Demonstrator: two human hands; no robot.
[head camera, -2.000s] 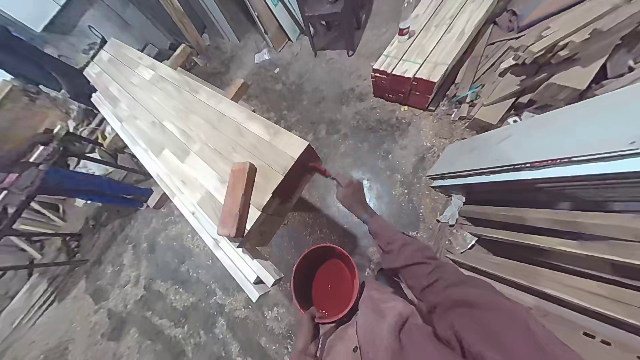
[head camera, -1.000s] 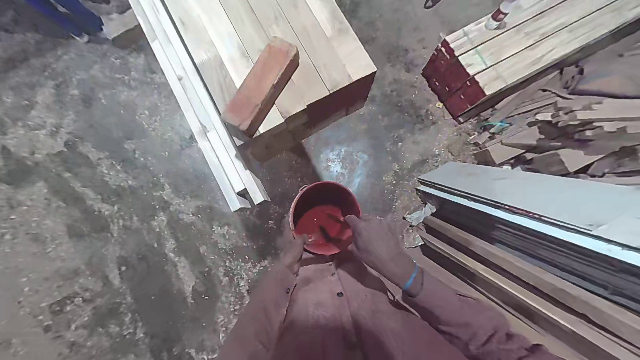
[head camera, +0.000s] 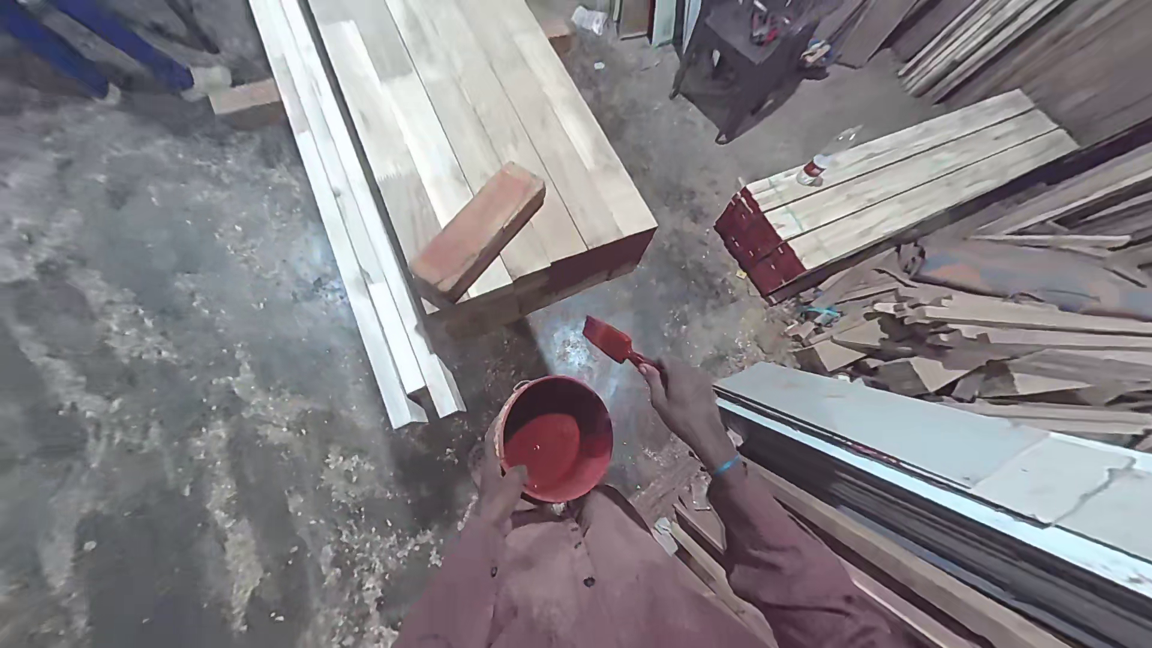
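My left hand (head camera: 500, 490) grips the near left rim of a round bucket (head camera: 598, 450) with red paint (head camera: 543, 450) inside. In my right hand (head camera: 684, 400) is a paintbrush (head camera: 610, 340), its head coated red, held up to the right of the bucket and apart from it. Beyond both lies a stack of light wooden boards (head camera: 504, 117); part of its near end face (head camera: 594, 265) looks dark red. A brick (head camera: 481, 229) rests slantwise on top of that stack. White-lit wooden strips (head camera: 346, 216) run along the stack's left side.
At the right, a second board stack (head camera: 909, 189) with red-painted ends (head camera: 760, 243) carries a plastic bottle (head camera: 813, 169). Scrap wood (head camera: 972, 346) lies in front of it, and long pale panels (head camera: 909, 441) stand near my right arm. A dark stool (head camera: 742, 54) stands behind. Someone's blue-clad legs (head camera: 117, 45) show upper left.
One second ago the brush was down in the bucket; my right hand has since lifted it out to the right. Two seconds ago the brush was at the stack's end face. The view has shifted.
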